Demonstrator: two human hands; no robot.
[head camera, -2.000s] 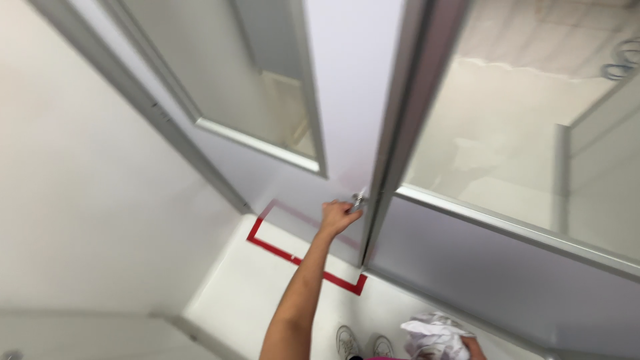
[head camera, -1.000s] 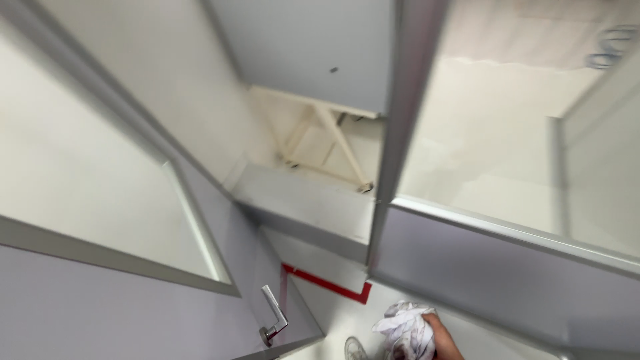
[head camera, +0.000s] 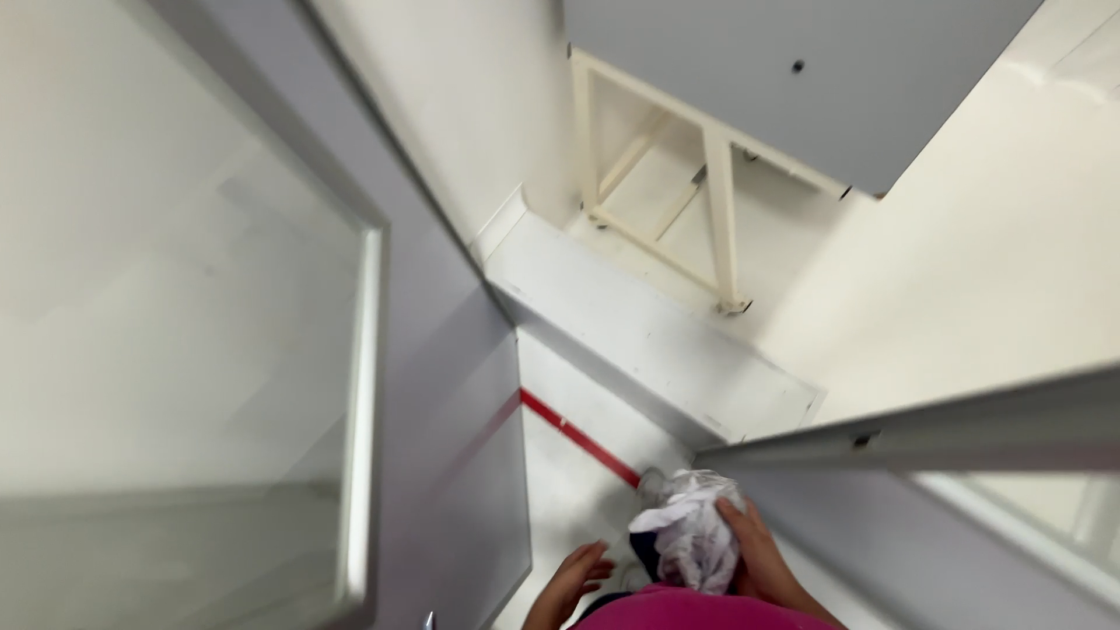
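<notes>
In my right hand (head camera: 754, 547) is a crumpled bundle of white cloth (head camera: 696, 525), held in front of my pink top at the bottom of the view. My left hand (head camera: 577, 573) is beside the bundle, its fingers apart and nothing in it. On the left stands a grey door (head camera: 437, 394) with a large window pane, swung open; the tip of its metal handle (head camera: 430, 621) shows at the bottom edge. The door frame (head camera: 866, 437) is to the right of the doorway.
A raised white threshold (head camera: 630, 332) crosses the doorway. Red tape (head camera: 577, 437) marks the floor before it. Beyond stands a cream metal frame (head camera: 719, 210) under a grey panel (head camera: 787, 79). A glazed grey partition (head camera: 840, 516) is at the right.
The door was closed with my left hand at its handle; it now stands open and that hand is off it. The white bundle has stayed in my right hand.
</notes>
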